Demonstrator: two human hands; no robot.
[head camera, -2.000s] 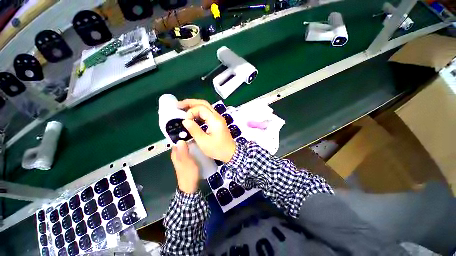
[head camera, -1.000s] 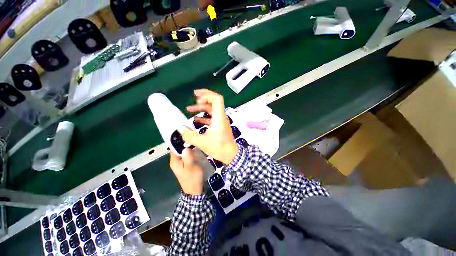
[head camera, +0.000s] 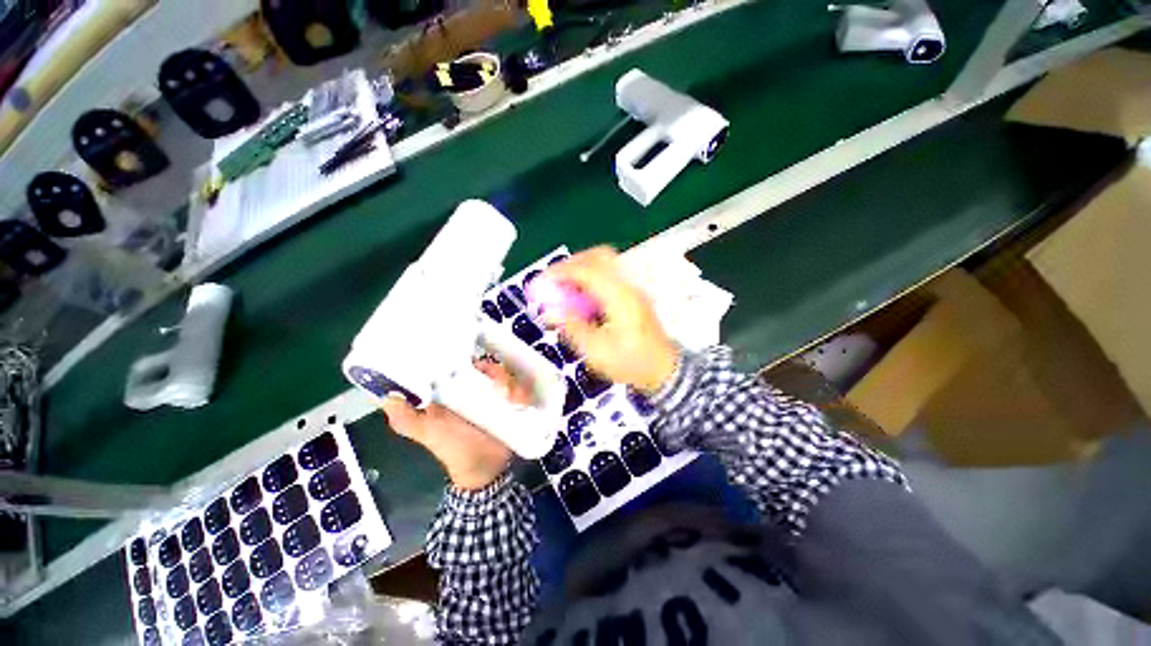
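A white camera housing (head camera: 436, 297) is tilted in front of me, its black front panel (head camera: 371, 380) at the lower left end and its open loop bracket toward the right. My left hand (head camera: 457, 435) holds it from below, fingers showing through the loop. My right hand (head camera: 608, 316) holds a pink pad (head camera: 568, 303) just right of the housing, not touching it; the hand is slightly blurred. A sheet of black panels (head camera: 606, 469) lies under and right of the housing. Loose white sheets (head camera: 688, 300) lie beyond my right hand.
More housings stand on the green belt at left (head camera: 189, 351), centre (head camera: 669, 136) and upper right (head camera: 890, 30). Another panel sheet (head camera: 259, 543) lies at lower left with clear plastic. A white tray (head camera: 284, 177) and tape roll (head camera: 473, 78) are across the belt. Cardboard cartons (head camera: 985, 379) stand right.
The held housing has turned, so its loop bracket now shows at right. My right hand has left the front panel and taken up the pink pad from the white sheets. Belt housings appear farther right.
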